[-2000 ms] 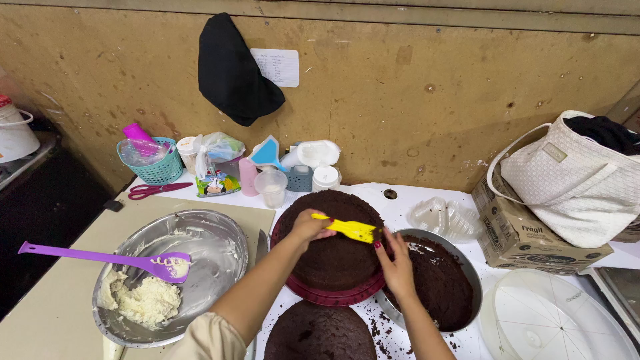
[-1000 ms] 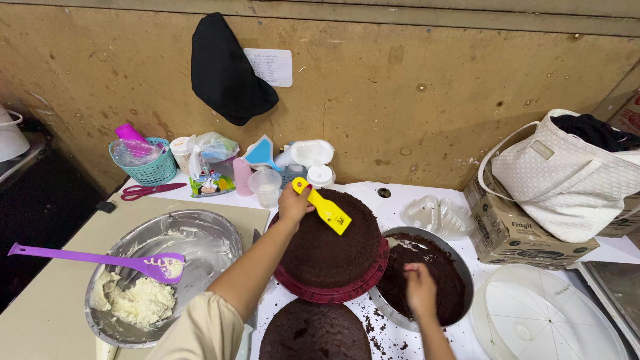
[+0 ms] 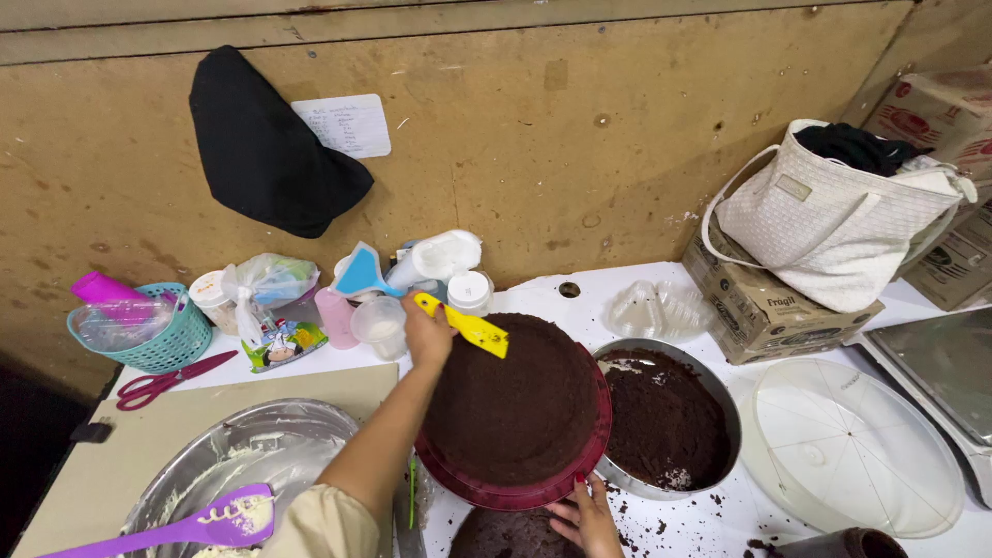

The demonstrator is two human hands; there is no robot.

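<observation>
My left hand grips a yellow plastic spatula with dark crumbs on its blade, above the far left edge of a round chocolate cake. The cake sits on a dark red round stand. My right hand touches the near rim of that stand with its fingertips. A second chocolate cake layer lies nearer to me, partly under the stand. Right of the stand is a round metal pan with loose chocolate cake crumbs inside.
At left, a metal bowl holds cream and a purple slotted spatula. Red-handled scissors, a teal basket and plastic containers stand behind. At right are a clear round lid, a cardboard box and a white bag.
My right hand was over the metal pan and is now at the near rim of the stand. The yellow spatula has stayed in my left hand, now nearer the cake's far left edge.
</observation>
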